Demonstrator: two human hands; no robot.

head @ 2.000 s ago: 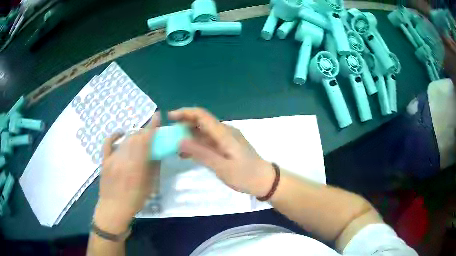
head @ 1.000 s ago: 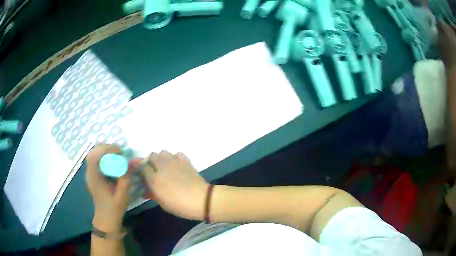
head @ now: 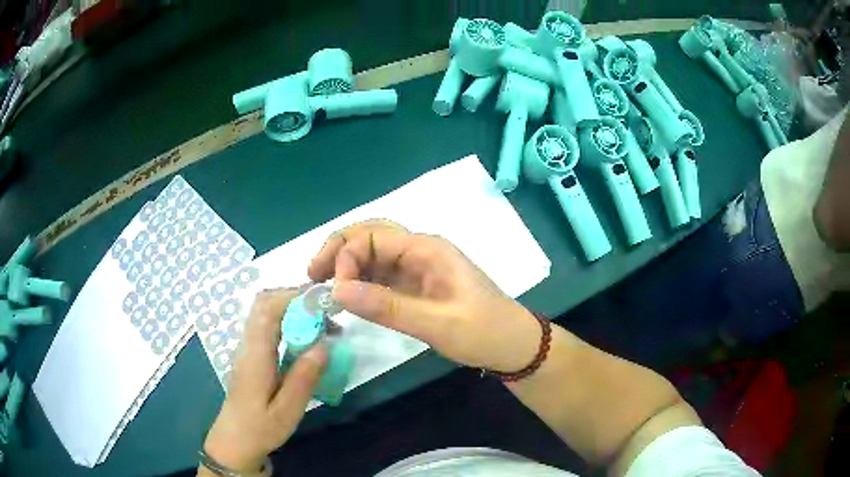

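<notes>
My left hand [head: 261,382] holds a teal handheld fan [head: 303,328] with its round end tilted up. My right hand [head: 401,279] pinches a small pale round label [head: 320,298] between thumb and finger, at the edge of that round end. I cannot tell whether the label touches the plastic. The working label sheet [head: 466,214] lies under my hands, bare white at right, with grey ring-like discs at its left end. The rest of the fan is partly hidden by my left hand.
A stack of label sheets [head: 84,373] lies at left. Two fans [head: 287,110] lie at the far side. A fan heap [head: 610,140] lies at right, another [head: 19,298] at the left edge. A person's sleeve [head: 802,186] is at far right, near clear plastic [head: 769,74].
My right hand has risen from beside the left hand and now holds a label at the fan's end. The view has shifted, so the table's far side shows more.
</notes>
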